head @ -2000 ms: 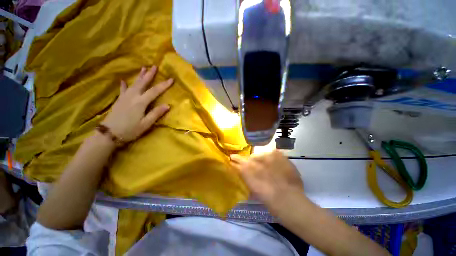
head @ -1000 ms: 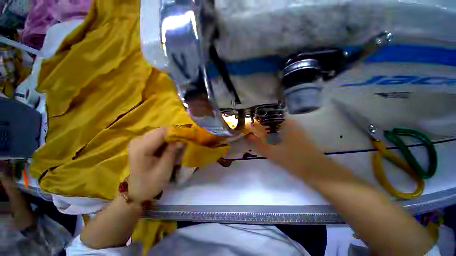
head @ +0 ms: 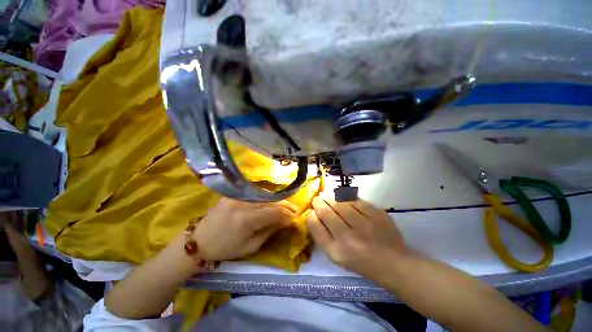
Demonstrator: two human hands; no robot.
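The mustard fabric [head: 123, 188] lies in folds left of the sewing machine [head: 402, 58], and its right end reaches the brightly lit needle area. My left hand [head: 237, 227], with a beaded bracelet, holds the fabric just in front of the chrome guard [head: 195, 123]. My right hand [head: 354, 233] has its fingertips at the fabric's right edge, in front of the small dark fitting [head: 346, 192]; whether they pinch it or only press it cannot be told. The needle and presser foot are lost in glare and behind the guard.
Scissors [head: 519, 224] with yellow and green handles lie on the white table at right, blades towards the machine. A grey box [head: 29, 170] stands at left, pink cloth [head: 81, 26] behind. Another person's arm [head: 27, 259] shows at lower left. A ruler-marked edge [head: 337, 290] runs along the front.
My left hand has moved right and lowered the lifted fabric end towards the needle area. My right hand has drawn back from under the machine head to the fabric edge. The view has shifted.
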